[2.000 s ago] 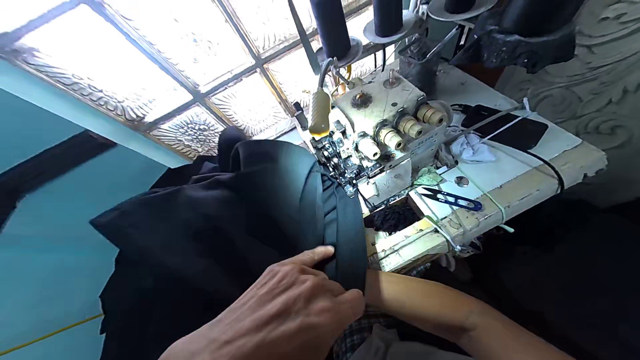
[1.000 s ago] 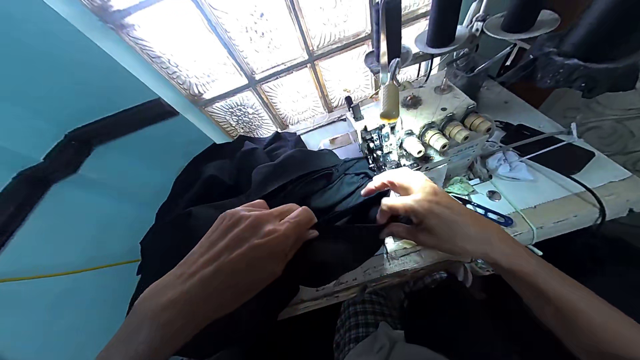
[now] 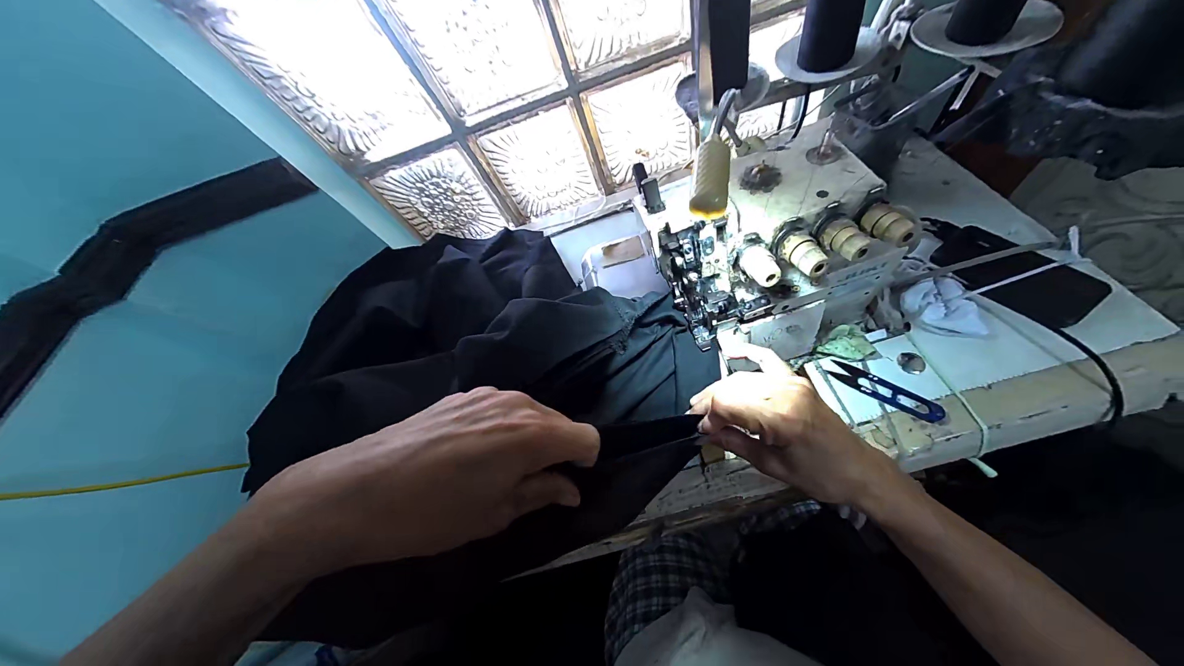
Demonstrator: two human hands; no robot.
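Note:
Black fabric (image 3: 518, 324) lies bunched across the left of the sewing table, its far right part reaching the needle area of an overlock sewing machine (image 3: 786, 231). My left hand (image 3: 453, 472) grips a fold of the cloth, thumb and fingers close together. In front of the machine, my right hand (image 3: 777, 416) pinches the cloth's edge between thumb and fingers. The stretch of fabric between both hands is raised in a narrow fold. A lamp with a yellowish housing (image 3: 710, 180) hangs beside the machine head and lights the needle area.
Blue thread snips (image 3: 888, 390) lie right of my right hand. Behind them are a crumpled white cloth (image 3: 943, 305) and a dark flat object (image 3: 1027, 273). Black thread cones (image 3: 830, 37) stand at the back. A glass-block window (image 3: 536, 166) and blue wall (image 3: 185, 351) border the left side.
My right hand has come up from under my left hand to the cloth edge by the machine. The left hand has moved leftward from the cloth strip near the needle area. The view has shifted.

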